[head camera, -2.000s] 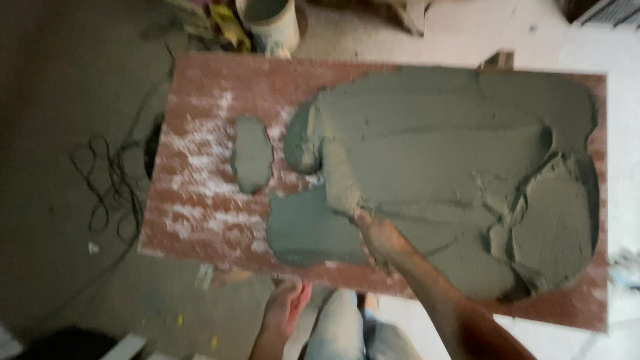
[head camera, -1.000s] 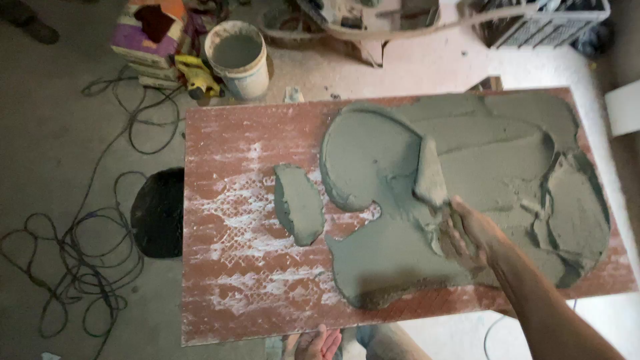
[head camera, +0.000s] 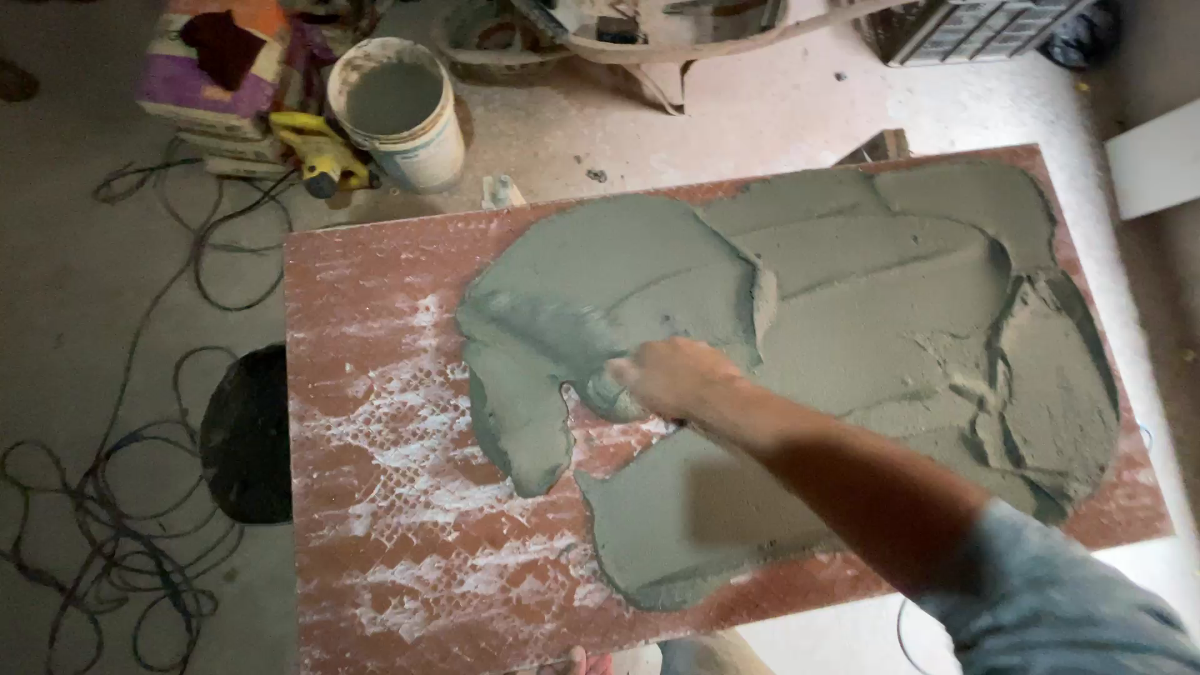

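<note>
Grey wet mortar (head camera: pixel 881 309) lies in thick layers over the middle and right of a reddish-brown board (head camera: pixel 375 272), whose left part shows white crosshatched residue. My right hand (head camera: pixel 680 375) grips the handle of a trowel, and its mortar-covered blade (head camera: pixel 562 328) rests on the left part of the mortar, blurred and hard to make out. A lobe of mortar reaches down just left of it. At the board's near edge my left hand (head camera: pixel 581 662) shows only its fingers; the rest is hidden or cut off, so what it grips cannot be told.
Beyond the board stand a bucket of grey mix (head camera: pixel 412 141), a yellow power tool (head camera: pixel 319 155) and stacked bags (head camera: pixel 220 84). A wheelbarrow (head camera: pixel 647 47) and a dark plastic crate (head camera: pixel 984 33) are farther back. A looped cable (head camera: pixel 112 497) and a round black object (head camera: pixel 248 436) lie at left.
My right hand has moved left across the board with the trowel. Mortar now joins the patch that lay separate at left. My left hand remains near the board's near edge.
</note>
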